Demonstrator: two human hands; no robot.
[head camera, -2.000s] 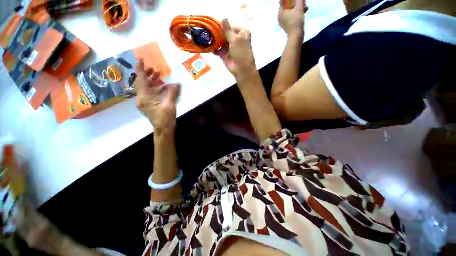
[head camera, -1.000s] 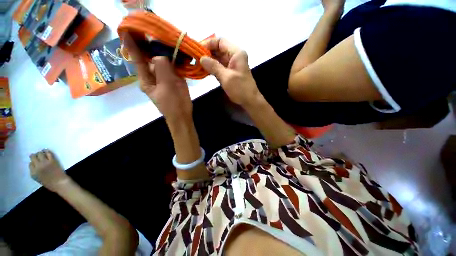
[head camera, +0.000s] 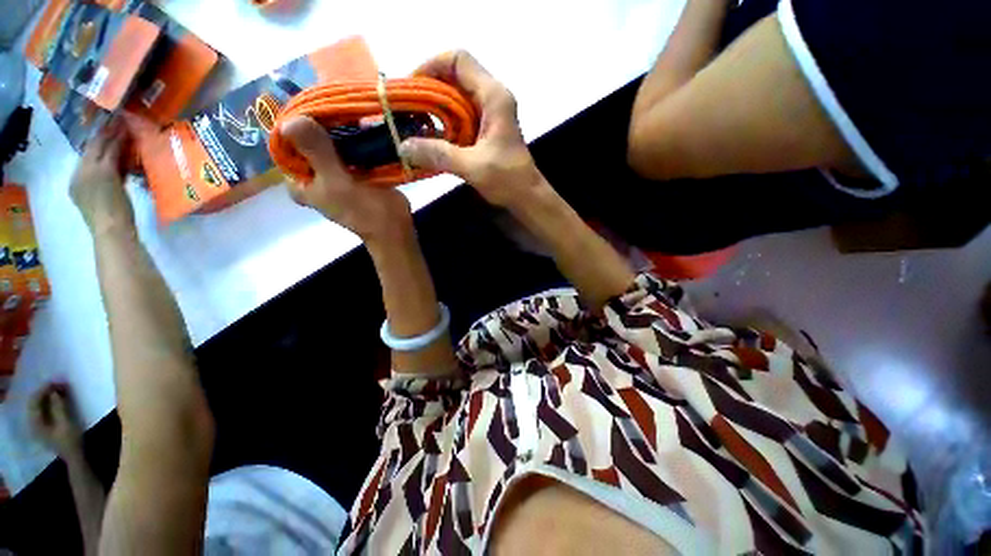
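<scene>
An orange cable coil (head camera: 326, 103) with a black part inside is held above the table edge between my two hands. A thin pale yellow band (head camera: 388, 117) goes around its middle. My left hand (head camera: 339, 187) grips the coil's left end, with the thumb on its front. My right hand (head camera: 484, 136) grips its right end, with the thumb near the band. A retail box (head camera: 212, 144) with orange ends and a dark grey printed middle lies behind the coil, partly hidden by it and by my left hand.
Flat box blanks (head camera: 117, 67) lie in an overlapping pile at the upper left. A left neighbour's arm (head camera: 147, 315) reaches to the pile. Filled boxes (head camera: 20, 261) stand at the far left. A right neighbour's arm and leg (head camera: 728, 109) are at the upper right.
My left hand, empty two seconds ago, now holds the coil with my right. The coil has moved left and levelled out since one second ago. The left neighbour's arm has reached up to the pile.
</scene>
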